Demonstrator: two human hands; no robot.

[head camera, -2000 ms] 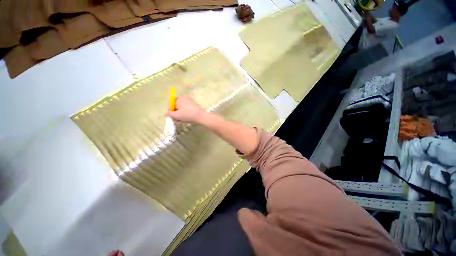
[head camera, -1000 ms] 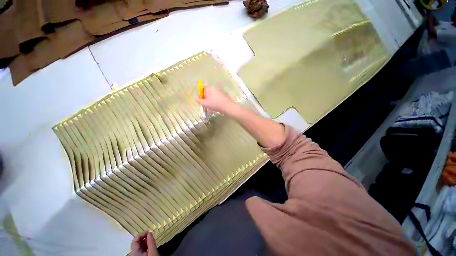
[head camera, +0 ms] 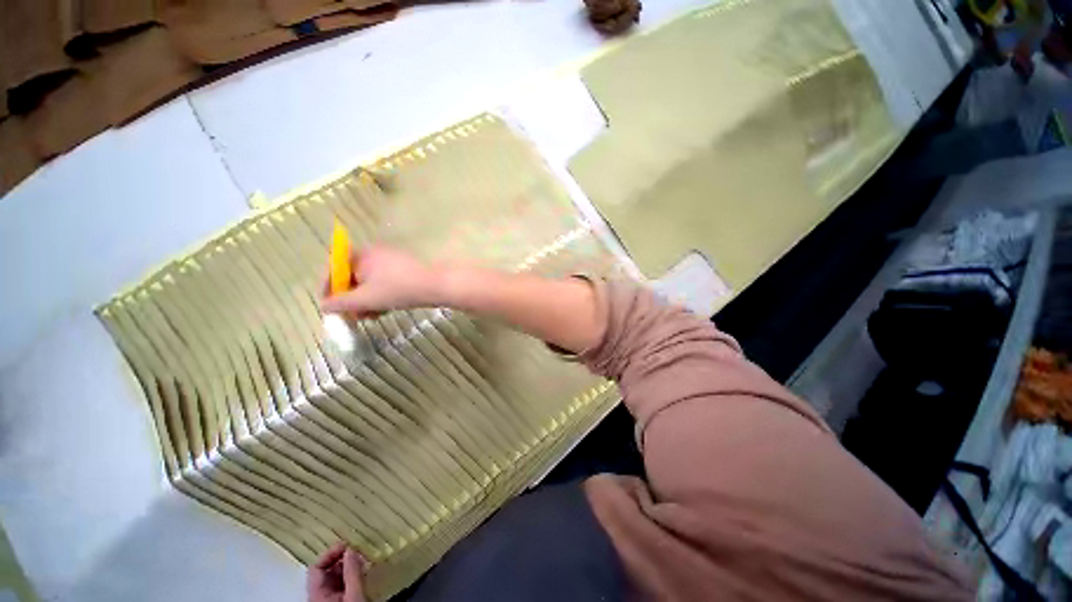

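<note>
Khaki cut panels lie fanned in narrow overlapping ridges, with a whitish band across the middle and pale marks along the long edges. My right hand is shut on the yellow handle of a glue brush. The white bristles point down over the band, left of the fan's middle; whether they touch is blurred. My left hand is at the bottom edge of the picture, partly cut off, with its fingertips pinching the near-left corner of the fanned panels.
Notched khaki panels lie right of the fan. Brown cut pieces overlap at the far left. A dark brown lump sits at the far edge. Shelving at right holds black, white and orange materials. A person's hand shows at top right.
Since the last earlier frame, my right hand and brush moved left along the band. Two seconds ago, only a fingertip of my left hand showed; now it is at the panels' near corner.
</note>
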